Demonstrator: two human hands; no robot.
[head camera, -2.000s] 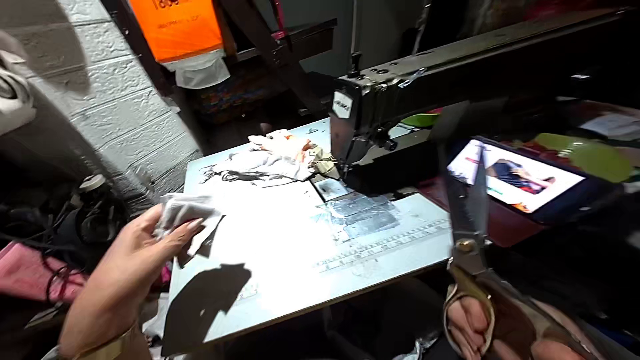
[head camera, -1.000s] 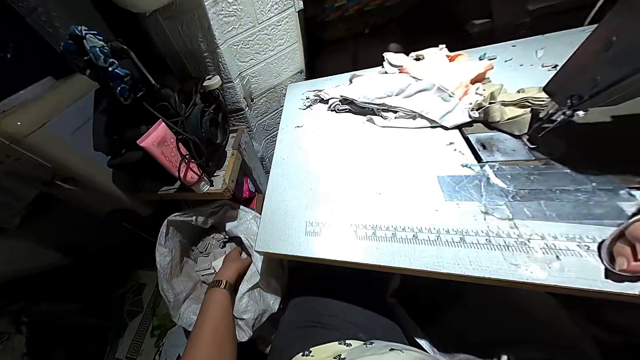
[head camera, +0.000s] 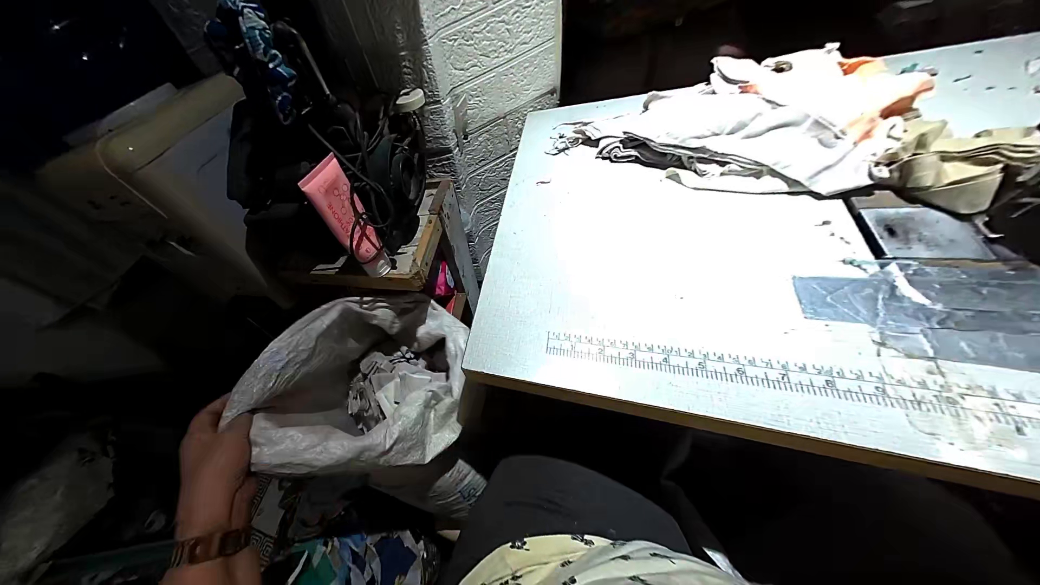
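My left hand (head camera: 215, 459) grips the rim of a white woven plastic sack (head camera: 301, 366) at its left side. The sack stands open beside the table, with crumpled white and grey fabric scraps (head camera: 398, 386) inside. My right hand is out of view. On the white sewing table (head camera: 650, 260) a heap of white, orange and grey cloth (head camera: 747, 130) lies near the back. Khaki fabric (head camera: 951, 171) adjoins it at the right, next to a metal plate (head camera: 926, 233) set in the tabletop.
A ruler scale (head camera: 699, 366) runs along the table's front edge. Left of the table, a wooden shelf (head camera: 426, 244) holds a pink tube (head camera: 341, 207) and black cables. Behind stands a white block wall (head camera: 496, 81). Patterned cloth (head camera: 366, 561) lies below the sack.
My left hand has moved from inside the sack to its left rim. Two seconds ago it held a grey-white cloth above the table, and my right hand held scissors; the right hand has left view.
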